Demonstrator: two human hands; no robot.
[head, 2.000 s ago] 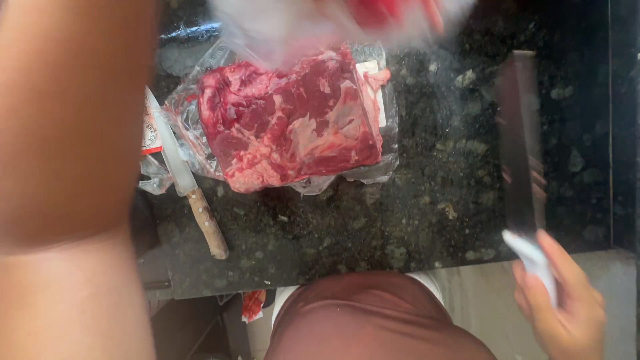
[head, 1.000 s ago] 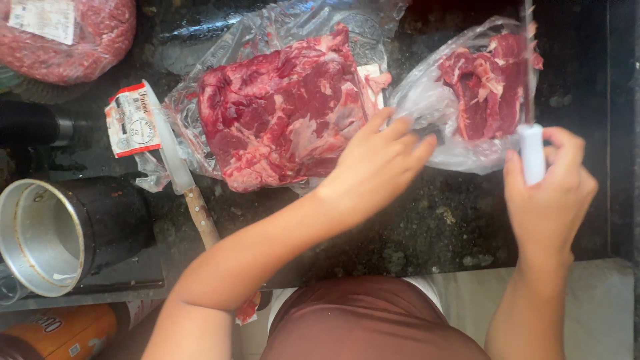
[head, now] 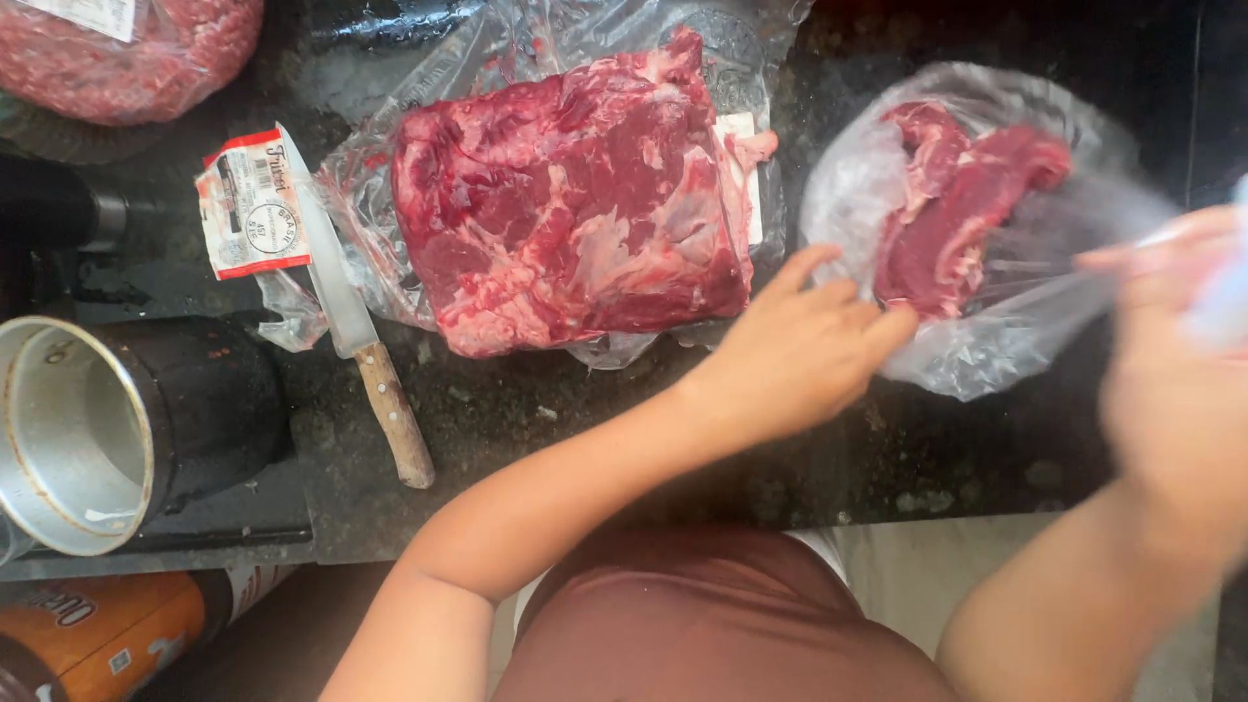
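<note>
A large slab of raw beef point(head: 575, 205) lies on opened plastic wrap at the middle of the dark stone counter. To its right, smaller raw meat pieces point(head: 941, 214) rest on a clear plastic bag point(head: 960, 366). My left hand point(head: 799, 351) is at the bag's near left edge, fingers spread; whether it pinches the plastic is unclear. My right hand point(head: 1175, 322), blurred at the right edge, draws the bag's plastic taut and also has the white handle of a knife point(head: 1224, 302) in it; the blade is out of view. A wooden-handled knife point(head: 395, 414) lies left of the slab.
A printed label piece point(head: 255, 205) lies beside the wooden-handled knife's blade. Wrapped ground meat point(head: 136, 68) sits at the upper left. An aluminium pot point(head: 146, 429) lies toward the left, near the counter's front edge. An orange package point(head: 107, 624) is below the counter.
The right hand has moved right, stretching the bag's plastic. The smaller meat has shifted its shape on the bag. Two seconds ago the right hand held the knife away from the meat.
</note>
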